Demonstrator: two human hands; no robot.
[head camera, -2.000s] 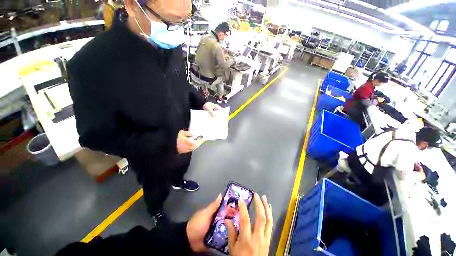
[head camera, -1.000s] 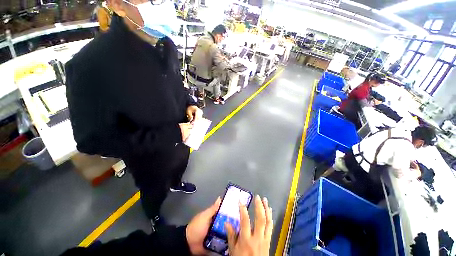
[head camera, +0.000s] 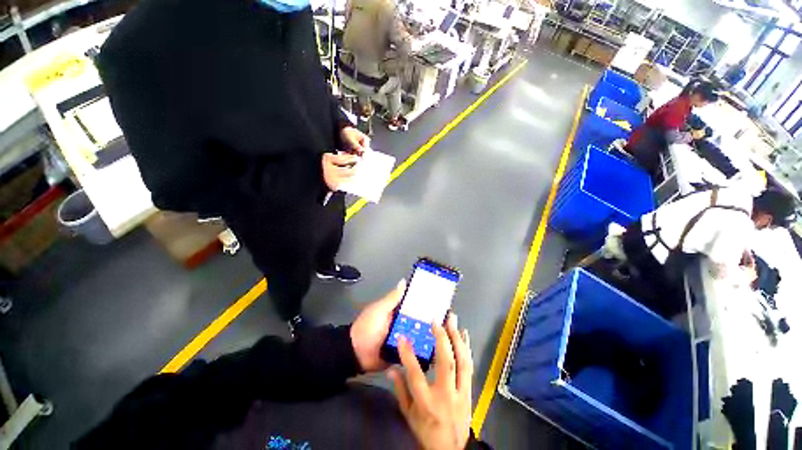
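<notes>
A black smartphone (head camera: 424, 308) with a lit white and blue screen is held upright-tilted above the aisle floor. My left hand (head camera: 376, 332) is closed around its left edge, palm behind it. My right hand (head camera: 436, 387) is spread over the lower part of the phone, with a fingertip at the lower screen; its other fingers are apart and it does not grip the phone. The writing on the screen is too small to read.
A person in black (head camera: 229, 114) stands close at front left, holding white paper (head camera: 368, 176). Blue bin carts (head camera: 607, 352) line the aisle's right side, beside people bent over a white table (head camera: 734, 343). A grey waste bin (head camera: 83, 215) stands at left. Yellow lines edge the grey floor.
The view has tilted down. The phone and both hands sit higher in the picture. The screen has changed from a picture to a white and blue page. The standing person's paper has shifted.
</notes>
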